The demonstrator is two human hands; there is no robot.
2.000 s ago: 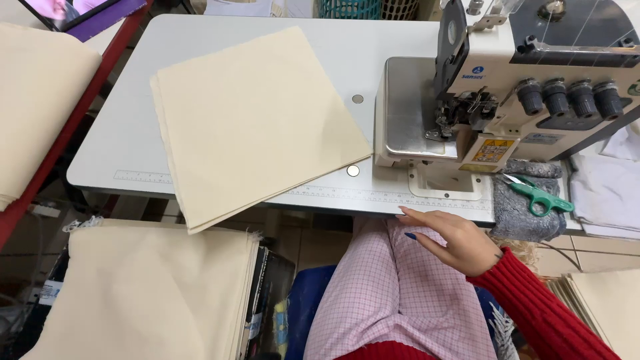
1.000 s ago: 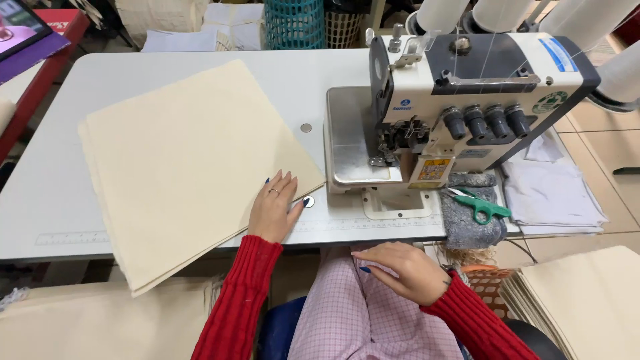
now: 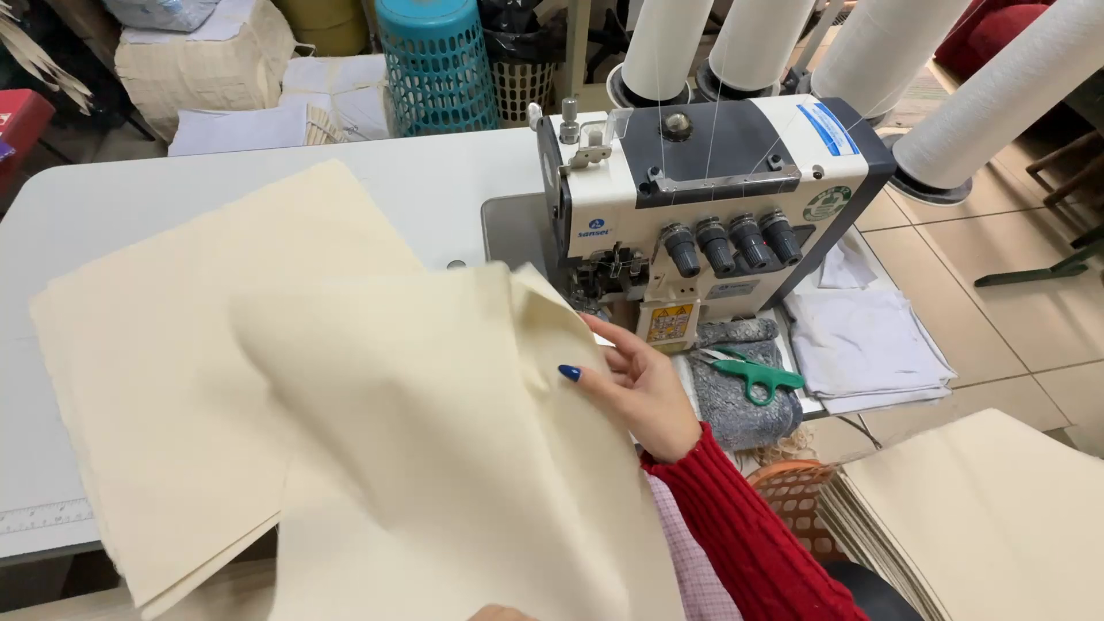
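Observation:
A piece of cream fabric (image 3: 431,414) is raised and curved in front of me, partly over a cream fabric stack (image 3: 181,345) on the white sewing table (image 3: 95,207). The fingers and thumb of my right hand (image 3: 634,388) grip its folded right edge, close to the overlock sewing machine (image 3: 724,172). Only a bit of my left hand (image 3: 503,613) shows at the bottom edge, by the fabric's lower part; its fingers are hidden. Green-handled thread snips (image 3: 759,375) lie on a grey fuzzy cloth (image 3: 742,418) right of my right hand.
White thread cones (image 3: 992,103) stand behind the machine. Folded white cloths (image 3: 867,345) lie at the table's right end. Lower right are a cream fabric pile (image 3: 992,509) and an orange basket (image 3: 793,500). Turquoise (image 3: 440,78) and beige baskets (image 3: 522,90) stand behind the table.
My left hand has left the fabric stack on the table and is now at the bottom edge. My right hand has risen from my lap and taken hold of a raised fabric piece.

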